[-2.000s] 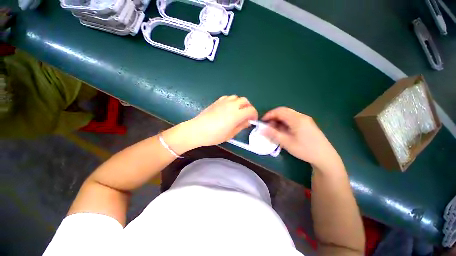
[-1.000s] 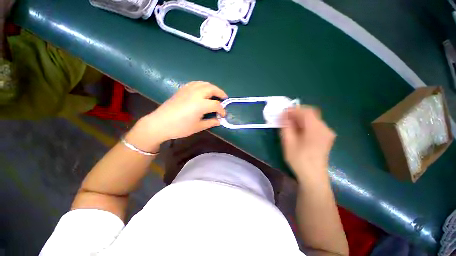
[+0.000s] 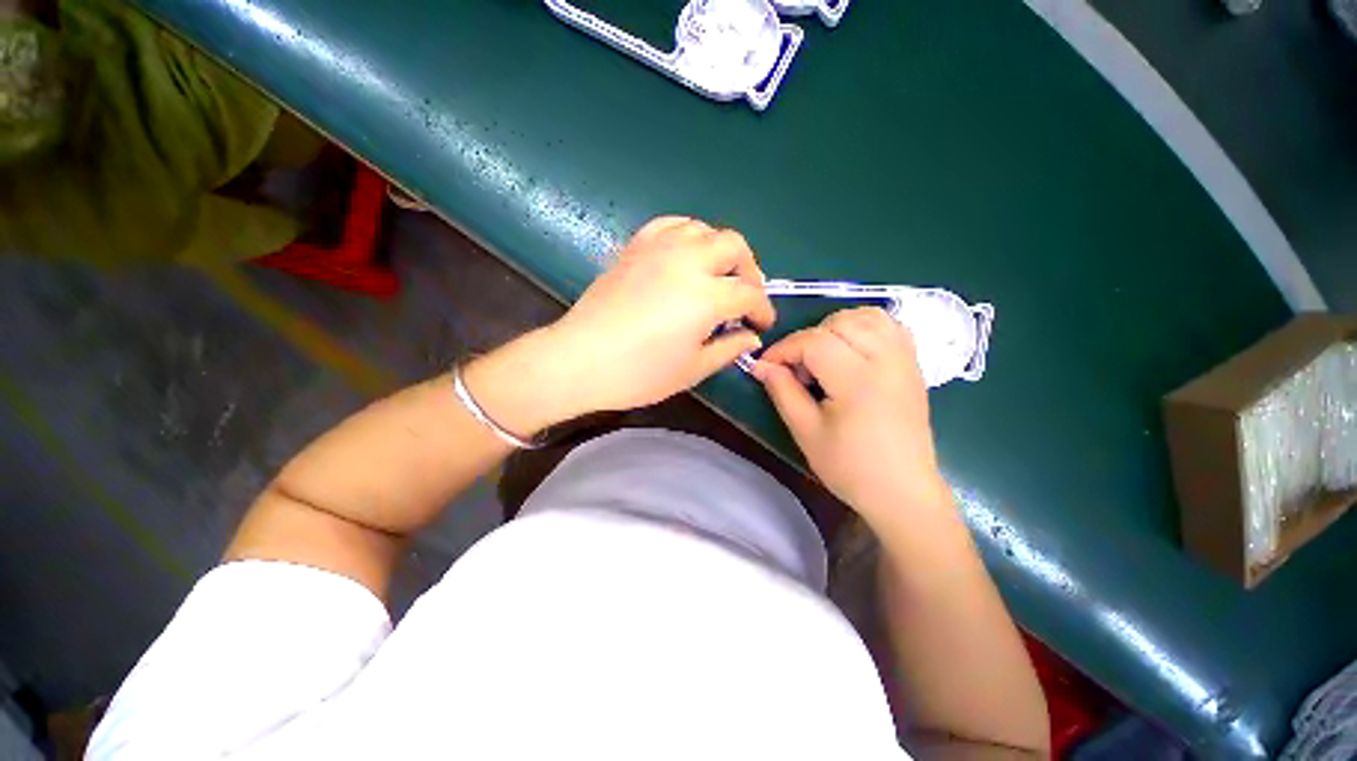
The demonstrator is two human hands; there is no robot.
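Note:
A white housing frame [image 3: 941, 336] lies over the green bench near its front edge, with its round disc end and squared tab to the right. My left hand [image 3: 673, 315] holds its left, rounded end, which the fingers hide. My right hand [image 3: 860, 390] has thumb and fingertip on the frame's near rim, close to my left fingers, left of the disc. Whether a small clear strip is between the fingertips cannot be told.
Laid-out frames [image 3: 732, 45] lie ahead, cut by the top edge. An open brown cardboard box [image 3: 1208, 473] of shiny clear pieces stands at the right. More pale frames [image 3: 1325, 726] show at the lower right corner. A pale line [image 3: 1176, 127] crosses the bench.
My right hand has moved from the disc end to the near rim by my left fingers. The frame sits further right in view. The view has shifted, moving the box right and the laid-out frames up.

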